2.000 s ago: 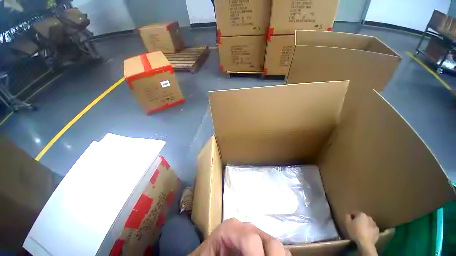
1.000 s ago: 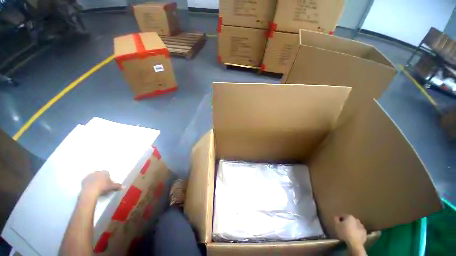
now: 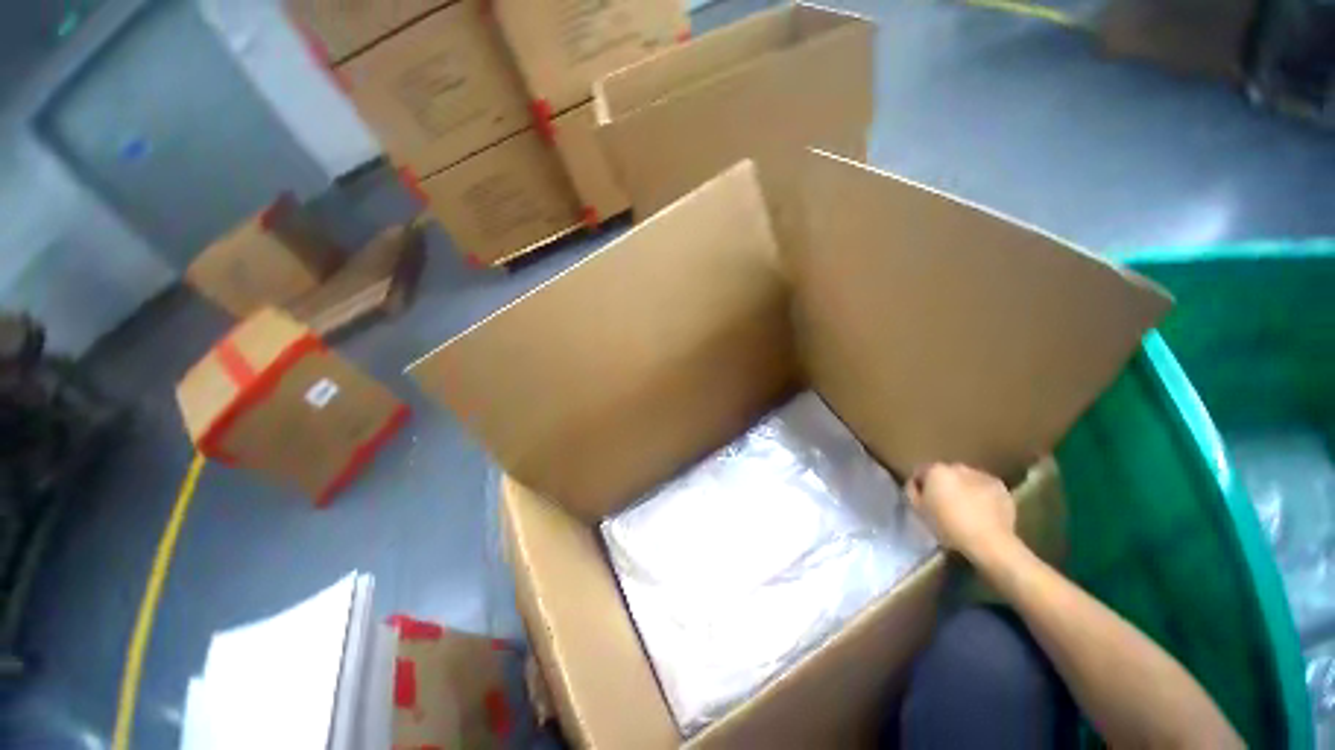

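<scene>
The open brown carton stands in front of me, turned at a slant, with its tall far flap and right flap up. A shiny, wrinkled bagged pack lies flat inside it. My right hand is at the carton's near right corner, with fingers curled over the inside by the pack's edge. The fingertips are hidden, so I cannot tell whether they grip the carton. My left hand is not in view.
White sheets lie at lower left beside a red-taped carton. A green tote bin with clear-bagged packs stands close at right. An open carton, stacked cartons and a sealed carton stand beyond.
The view has swung right and tilted, showing more of the green bin. My left hand, on the white sheets a second ago, has left view. My right hand stays at the same carton corner.
</scene>
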